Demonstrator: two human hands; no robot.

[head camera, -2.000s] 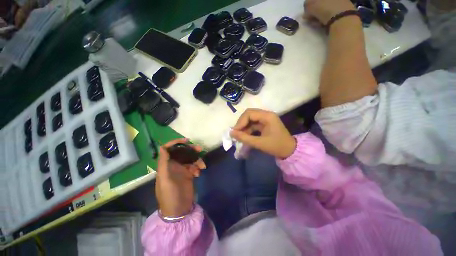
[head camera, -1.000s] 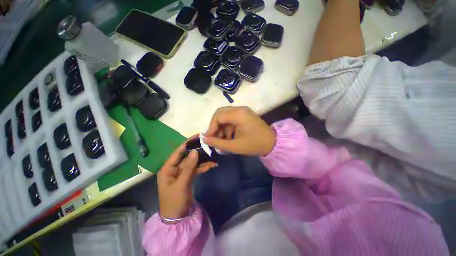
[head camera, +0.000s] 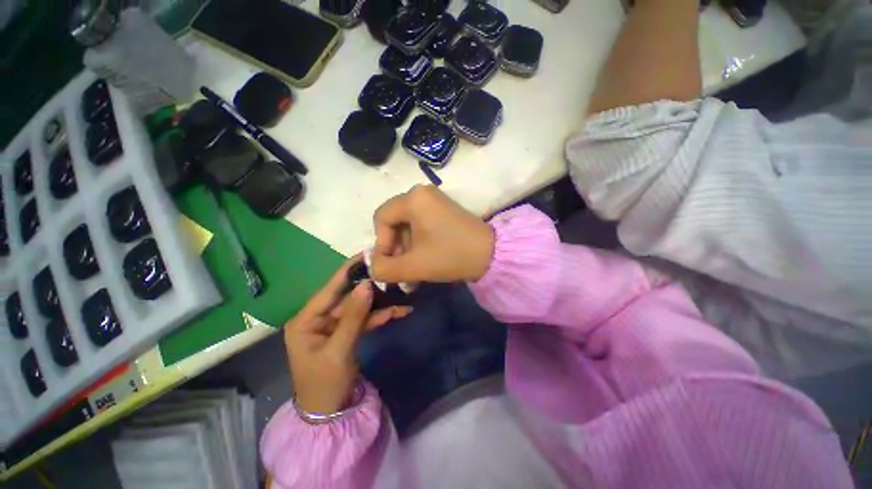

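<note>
My left hand (head camera: 330, 339) holds a glossy black rounded unit (head camera: 358, 273) above my lap, just off the bench's front edge. Most of the unit is hidden by my fingers. My right hand (head camera: 428, 237) pinches a small crumpled white wipe (head camera: 376, 280) against the unit. The two hands meet at the unit. A loose pile of similar black units (head camera: 442, 91) lies on the white bench (head camera: 320, 191) beyond my hands. A small dark blue strip (head camera: 430, 173) lies at the pile's near side.
A white tray (head camera: 182, 277) with black units in pockets stands left, partly over a green mat (head camera: 287, 272). A dark pen (head camera: 253, 131) lies across dull black pieces (head camera: 229, 158). A smartphone (head camera: 270, 38) and bottle (head camera: 143, 62) are behind. Another person's arm (head camera: 650, 57) reaches in right.
My right hand has moved left with the white wipe, from beside my left hand onto the unit. The bench things have shifted up and left in view.
</note>
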